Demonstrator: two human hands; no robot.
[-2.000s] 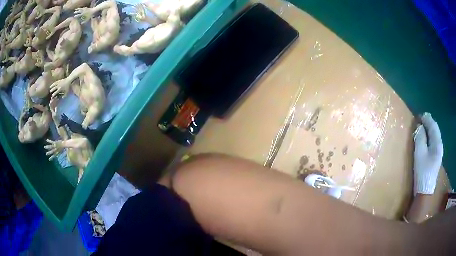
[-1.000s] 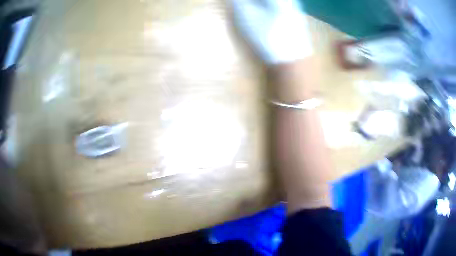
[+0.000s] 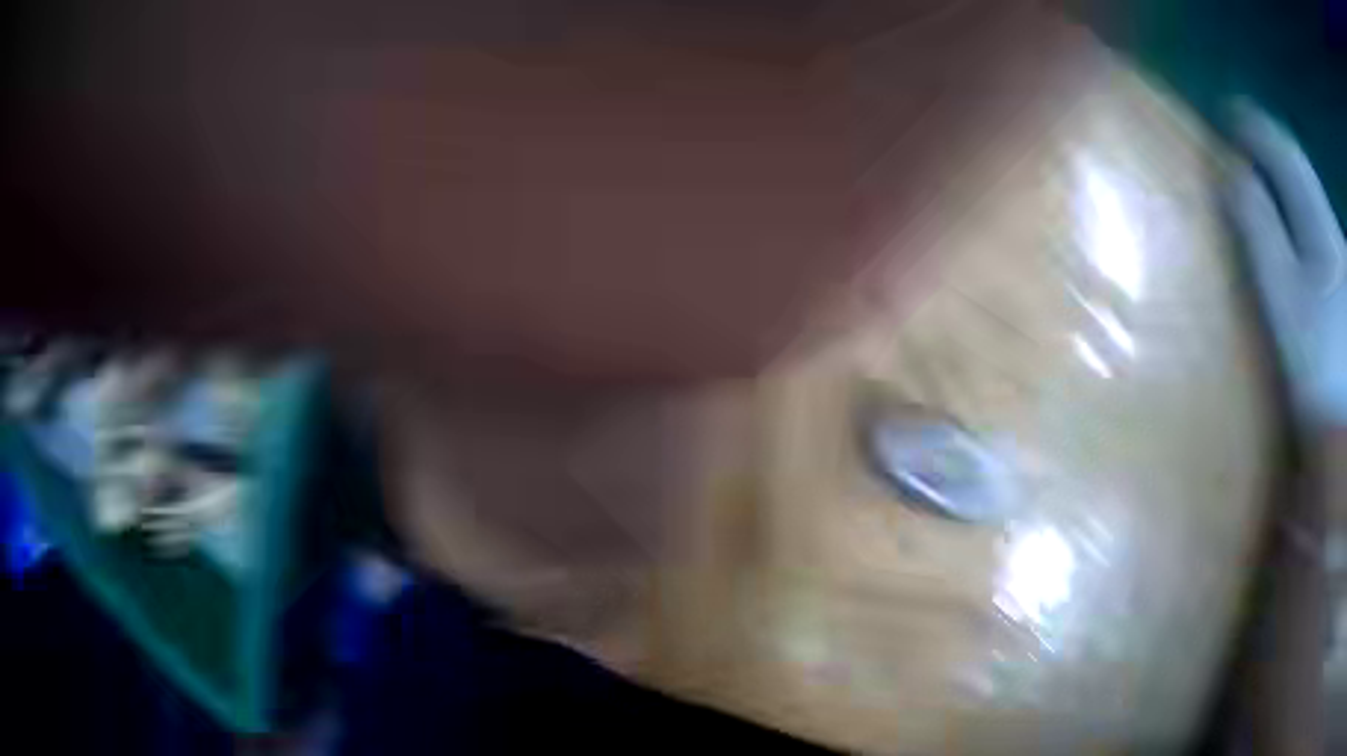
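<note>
The frame is strongly blurred. A white oval glue cup [image 3: 941, 464] sits on the shiny film-covered tan board [image 3: 827, 547]. A large dark, bare-skinned shape, my left hand or forearm [image 3: 621, 192], is very close to the camera and covers the upper left and centre; its fingers cannot be made out. My right hand [image 3: 1300, 251], in a white knit glove, is at the right edge, beyond the board's right side and away from the cup. It is partly cut off; its blurred fingers look apart and nothing shows in it.
A green crate [image 3: 281, 547] stands at the left with blurred cream figures [image 3: 163, 473] on pale sheet. A green surface [image 3: 1182, 45] shows at the top right behind the board. A dark sleeve or clothing [image 3: 591, 702] crosses the bottom.
The view has swung back from the right end of the board. The crate shows again at the left. The bare arm now covers the upper part, and the gloved hand appears at the right edge.
</note>
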